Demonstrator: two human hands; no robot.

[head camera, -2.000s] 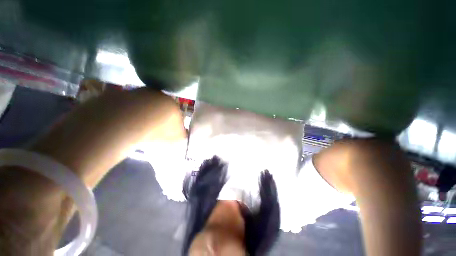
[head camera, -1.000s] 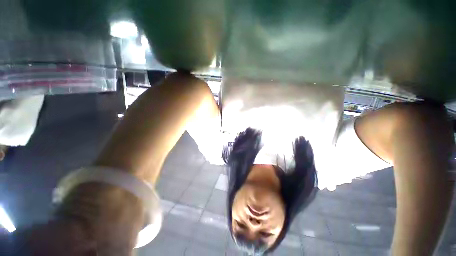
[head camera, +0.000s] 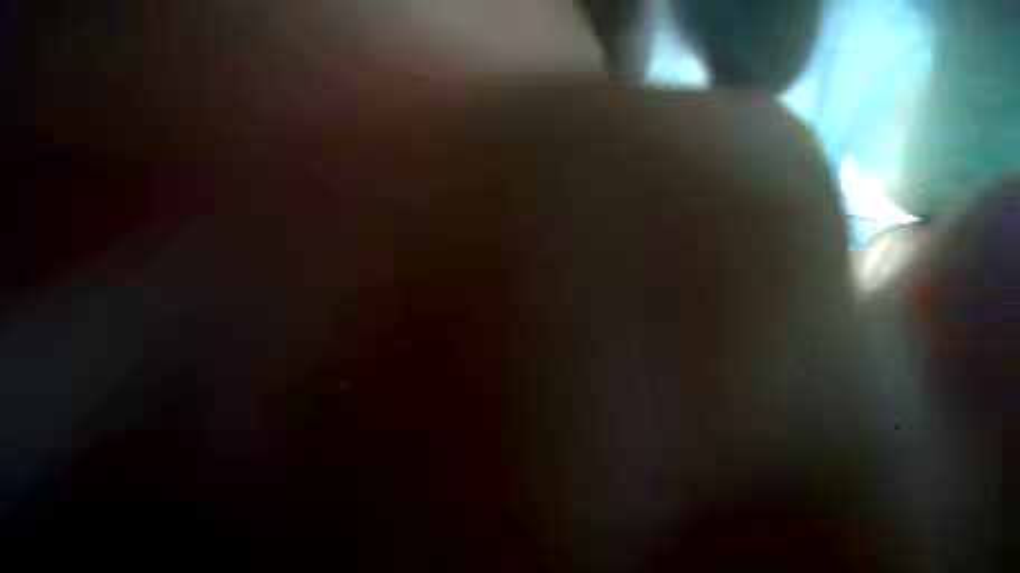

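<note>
A very close, dark, blurred brownish shape [head camera: 682, 280] covers most of the head view. It looks like part of a hand or fingers against the camera, but I cannot tell whether it is my left or right hand. A second blurred, reddish-dark shape [head camera: 967, 302] is at the right edge, perhaps another part of a hand. No fingertips show clearly. Whether anything is held is hidden.
A blurred green surface [head camera: 979, 101] shows at the upper right. Beside it is a bright pale-blue area [head camera: 878, 101]. A dark rounded shape [head camera: 755, 39] hangs at the top edge. The left side is nearly black.
The upside-down view of two raised forearms, a white bangle, a long-haired person and the floor has gone. A close dark shape now blocks most of the picture.
</note>
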